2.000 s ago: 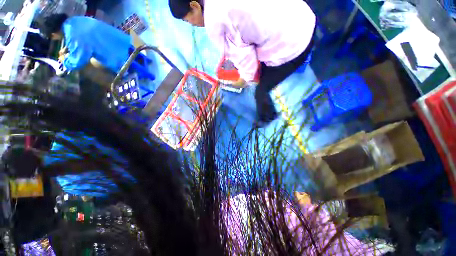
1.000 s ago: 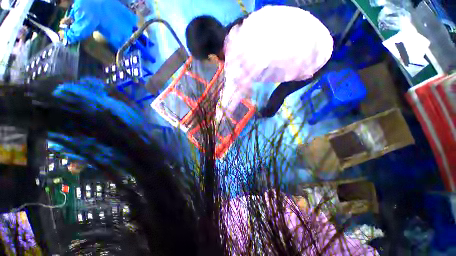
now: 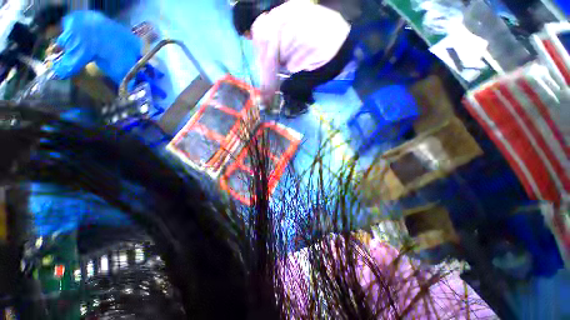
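Neither of my hands can be made out; dark hair blocks much of the lower and left view. Two orange-framed trays lie side by side at an angle over the blue floor. The upper-left tray [image 3: 214, 125] shows several grey panels inside its orange rim. The second tray [image 3: 279, 143] lies just right of and below it, partly behind strands of hair. Another person in pink [image 3: 299, 36] bends at the trays' upper right, an arm reaching down near them.
A curved metal cart handle [image 3: 164, 44] stands left of the trays. A person in blue [image 3: 100, 45] sits at upper left. A blue stool [image 3: 389, 109], open cartons [image 3: 459, 145] and red-and-white stacks [image 3: 507, 125] are at right. Pink cloth [image 3: 400, 275] shows at the bottom.
The view has shifted, moving the stool and cartons left. The second tray came down beside the first, and the person in pink now stands farther up, arm off most of it.
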